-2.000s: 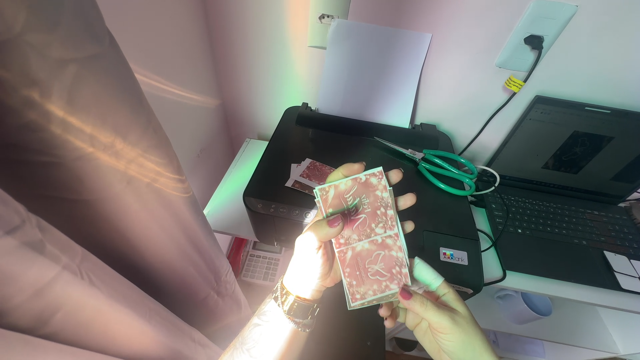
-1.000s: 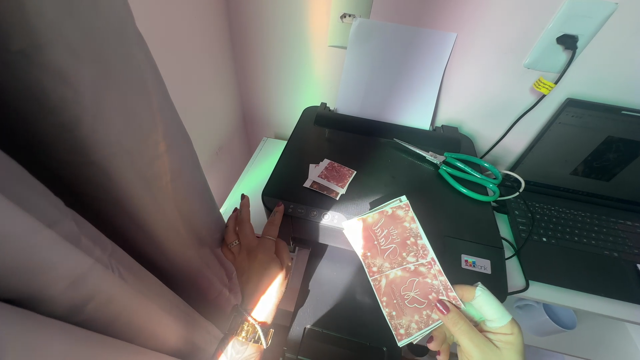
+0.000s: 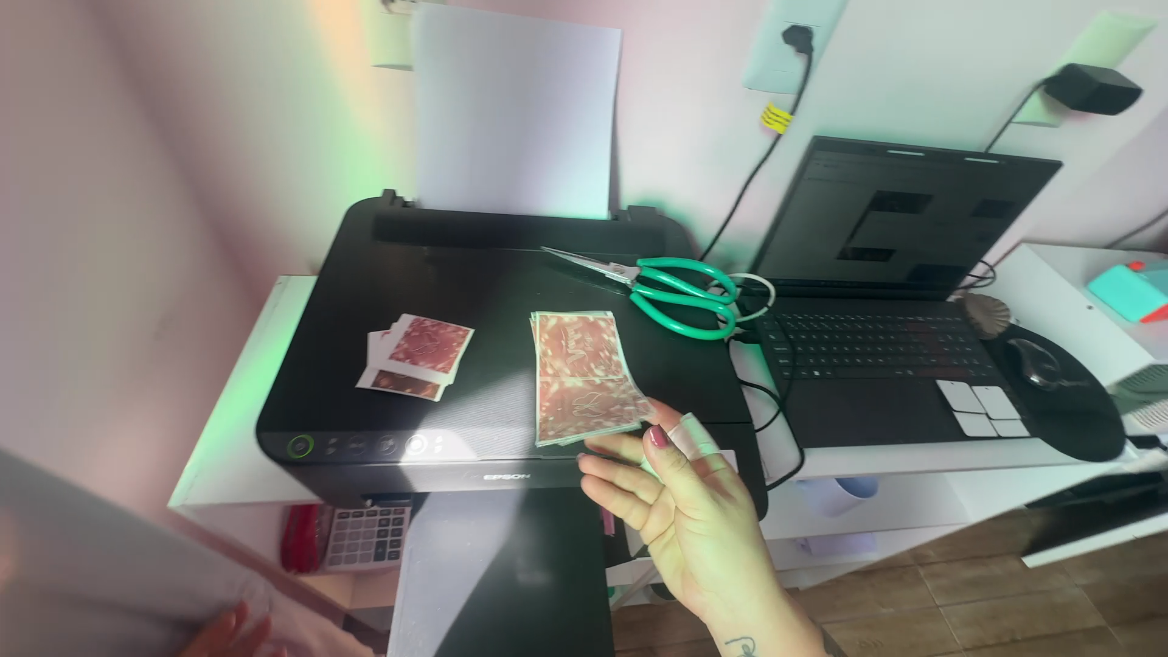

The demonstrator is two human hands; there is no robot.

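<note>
My right hand [image 3: 671, 493], with white tape around its index finger, pinches the lower right corner of a small stack of pink printed cards [image 3: 584, 374] between thumb and index finger, over the lid of a black Epson printer [image 3: 493, 283]. Low at the left edge, my left hand [image 3: 237, 634] is partly hidden and blurred beside a curtain [image 3: 109, 566]; whether it holds anything does not show. Several smaller printed cards [image 3: 429, 347] lie on the lid's left part. Green-handled scissors [image 3: 680, 292] rest on its right part.
White paper [image 3: 516, 109] stands in the rear feeder. To the right are an open laptop [image 3: 876, 365], a mouse [image 3: 1036, 360] on a black pad and cables. A calculator [image 3: 365, 538] and a mug [image 3: 839, 493] sit on the shelf below.
My left hand has moved from the cards to the printer's left front, then down to the lower left. My right hand has brought the stack over the lid. The view has shifted right.
</note>
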